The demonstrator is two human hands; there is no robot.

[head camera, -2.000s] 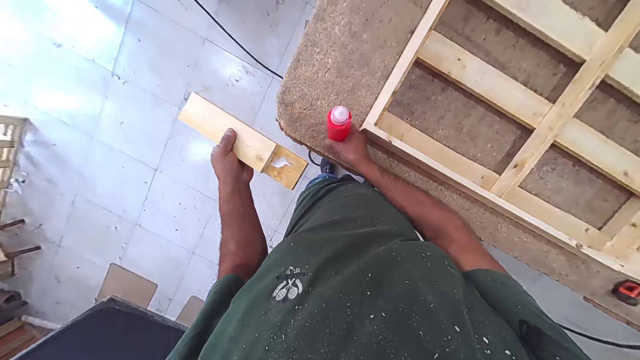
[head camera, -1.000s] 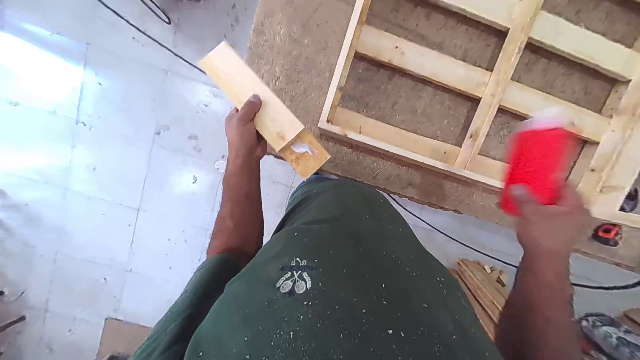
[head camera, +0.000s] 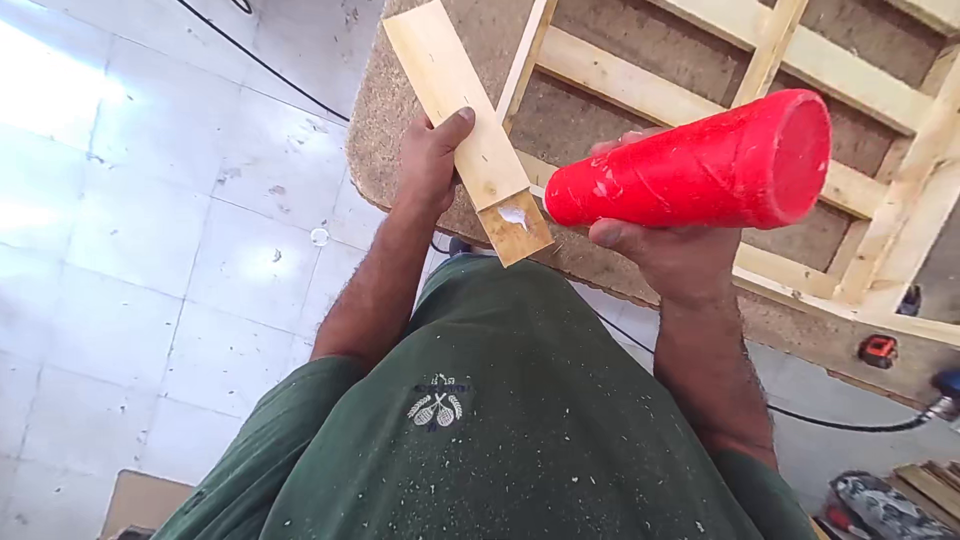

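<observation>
My left hand (head camera: 435, 154) grips a short wooden board (head camera: 466, 112) by its edge, thumb on top. The board slants over the corner of the particleboard tabletop (head camera: 382, 142). Its near end is a thinner stepped tenon (head camera: 517, 229) with a patch of white glue (head camera: 513, 216) on its face. In my right hand (head camera: 667, 251) is a red plastic bottle (head camera: 690, 169), tilted on its side, its base up to the right and its narrower end close to the tenon. The bottle's tip is hidden.
A slatted wooden frame (head camera: 615, 71) lies on the tabletop at the right. A tape measure (head camera: 877, 351) rests near the table edge. Black cable (head camera: 262, 67) crosses the tiled floor (head camera: 150, 187). Wood pieces (head camera: 930, 484) are at the lower right, a brown panel (head camera: 146, 502) at the lower left.
The red bottle, upright near the table corner two seconds ago, was swung out to the right over the frame, then came back beside the board, tilted over. My left hand has kept hold of the board.
</observation>
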